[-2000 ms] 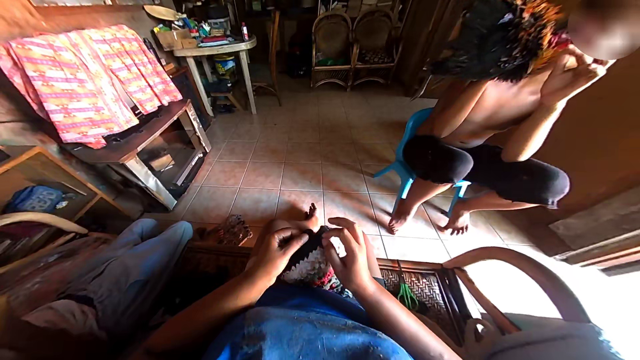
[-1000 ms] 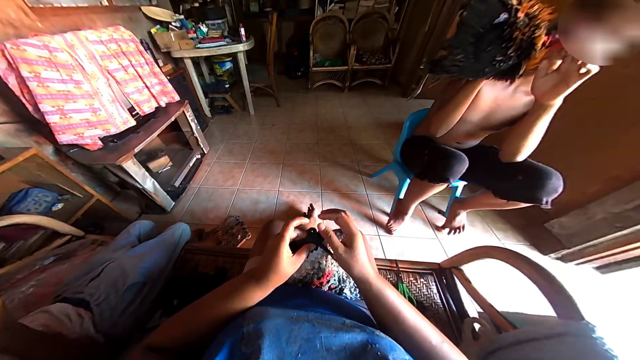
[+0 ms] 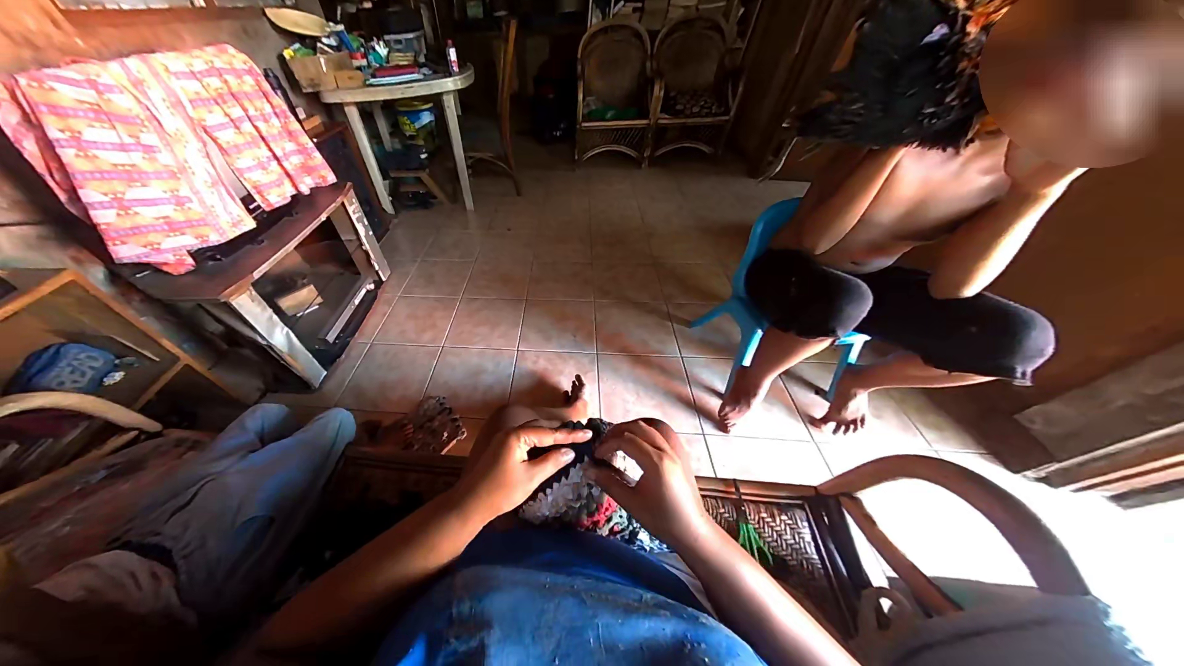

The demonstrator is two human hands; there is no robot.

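On my lap lies a multicoloured textile piece (image 3: 592, 504) with a ruffled, looped surface in grey, white, red and black. Its black upper edge rises between my hands. My left hand (image 3: 529, 462) pinches this black part with thumb and forefinger from the left. From the right, my right hand (image 3: 652, 472) has its bent fingers on the same edge, close to the left fingertips. The exact stitch or strip between the fingers is too small to make out.
A person (image 3: 925, 222) sits on a blue plastic stool (image 3: 754, 245) ahead to the right. Green strands (image 3: 751, 536) lie on the woven bench beside my right forearm. Grey-blue trousers (image 3: 268, 499) are at my left. A wooden TV stand (image 3: 250, 268) stands beyond.
My hands have shifted on the black edge; they were closer together one second ago and are now a little apart.
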